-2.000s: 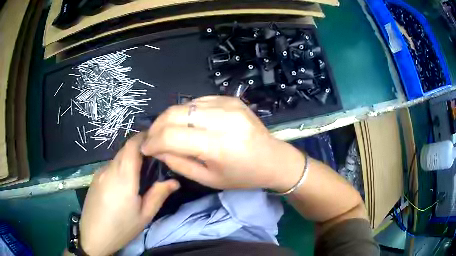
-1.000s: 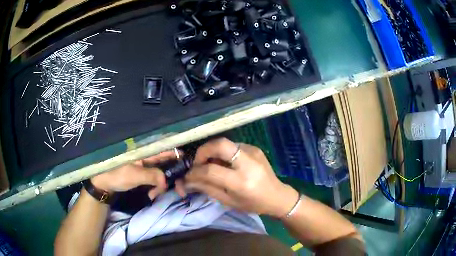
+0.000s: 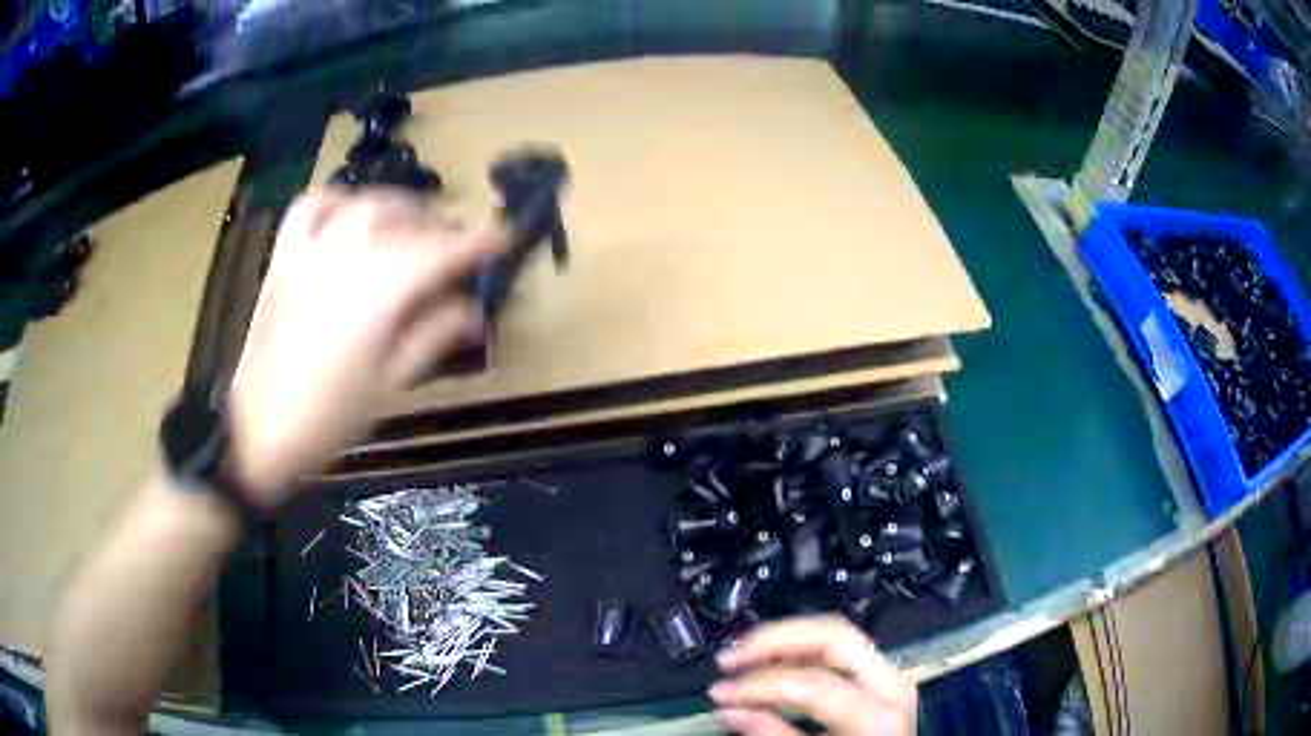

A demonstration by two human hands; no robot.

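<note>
My left hand (image 3: 360,309), blurred, holds a black plastic body (image 3: 528,209) over the left part of the top cardboard sheet (image 3: 719,216). Other black bodies (image 3: 384,151) stand on the sheet just behind it, partly hidden by the hand. My right hand (image 3: 817,679) is at the tray's front edge, fingers apart and nothing seen in it. On the black tray (image 3: 597,503), a pile of silver pins (image 3: 439,582) lies left and a heap of small black parts (image 3: 827,511) lies right. Two small parts (image 3: 611,624) lie between them.
A blue bin (image 3: 1172,388) of small black parts stands at the right. Another cardboard sheet (image 3: 108,417) lies at the left with dark bodies at its far edge. The worn bench edge (image 3: 1064,618) runs across the front right, with more cardboard below it (image 3: 1165,647).
The view has tilted up to the cardboard. My left hand has moved from below the bench edge to over the sheet with the body. My right hand has parted from it and is at the tray's front.
</note>
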